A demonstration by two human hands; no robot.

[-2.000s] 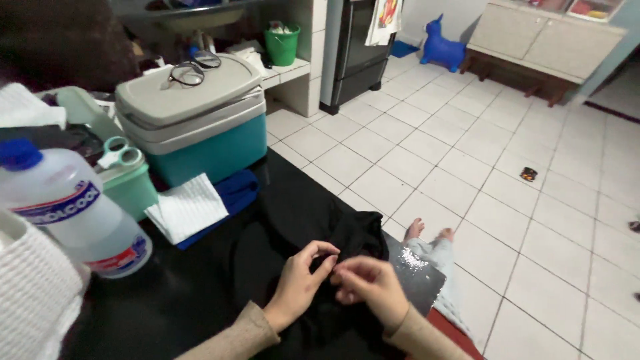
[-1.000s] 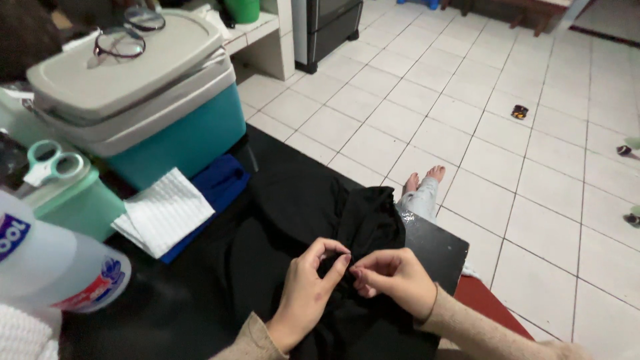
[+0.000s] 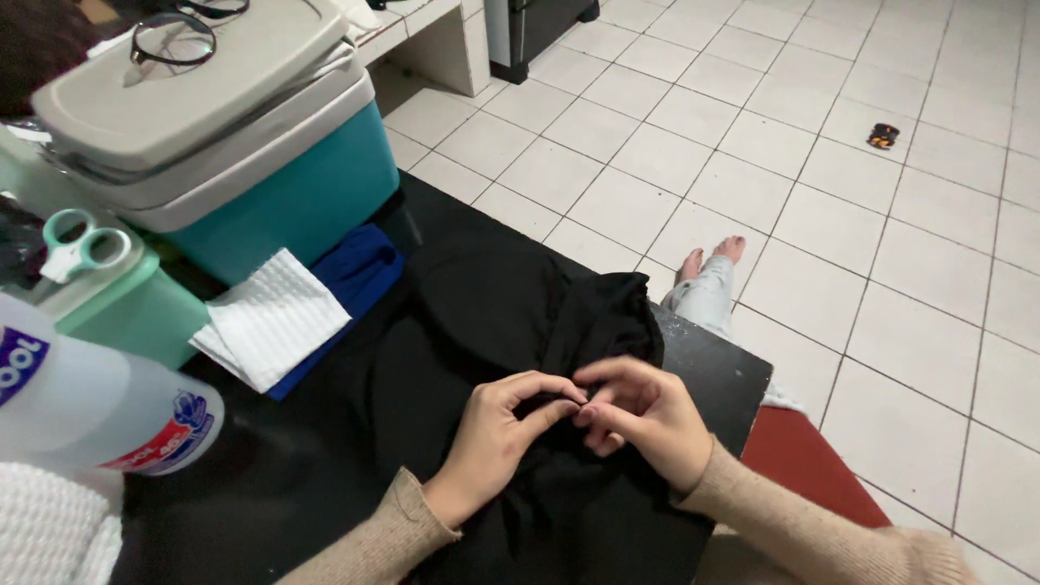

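Observation:
A black cloth garment lies bunched across the black table. Over its gathered part, my left hand pinches something small and dark, perhaps a bit of the cloth, between thumb and index finger. The fingertips of my right hand meet those of the left at the same spot, with the other fingers curled. What lies between the fingertips is too small to make out. White textured cloth rests on folded blue fabric to the left of the garment.
A teal cooler with eyeglasses on its lid stands at the back left. Nearer are a green container with scissors on top and a plastic bottle. Beyond the table corner are a person's legs and a red surface.
The view has shifted downward and closer to the table. My right hand's fingers have spread a little since one second ago, while both hands stay together over the black garment.

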